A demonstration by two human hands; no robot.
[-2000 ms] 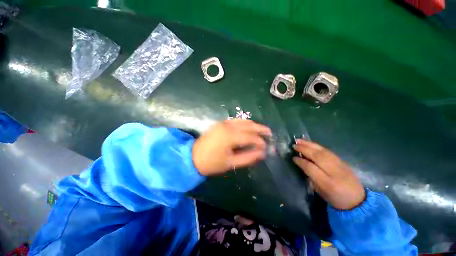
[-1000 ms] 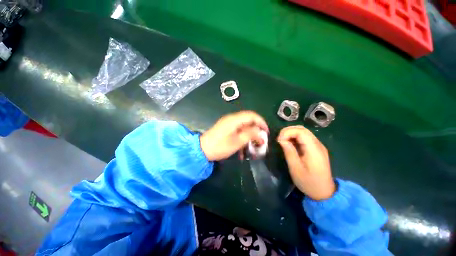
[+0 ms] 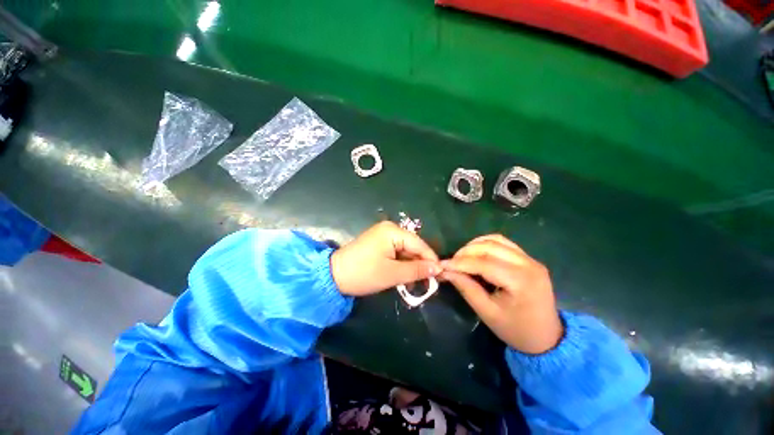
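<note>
A silver square frame with a round hole [image 3: 417,296] is held in my left hand [image 3: 384,259], below its fingertips. My right hand [image 3: 502,287] meets the left fingertips at the frame's upper right edge, thumb and finger pinched together. Whether a tiny part or tool is between the right fingertips cannot be made out. A small pile of tiny shiny silver bits [image 3: 410,223] lies on the dark green bench just beyond my left hand.
One loose frame [image 3: 367,161] lies farther out. Stacked frames [image 3: 465,185] and a taller stack [image 3: 518,187] stand right of it. Two clear bags [image 3: 280,148] [image 3: 185,138] lie left. A red-orange pocketed tray [image 3: 594,27] is at the far right.
My right hand has moved left to touch my left fingertips. The frame in my left hand now shows clearly below the fingers. The view has shifted, bringing in the red-orange tray.
</note>
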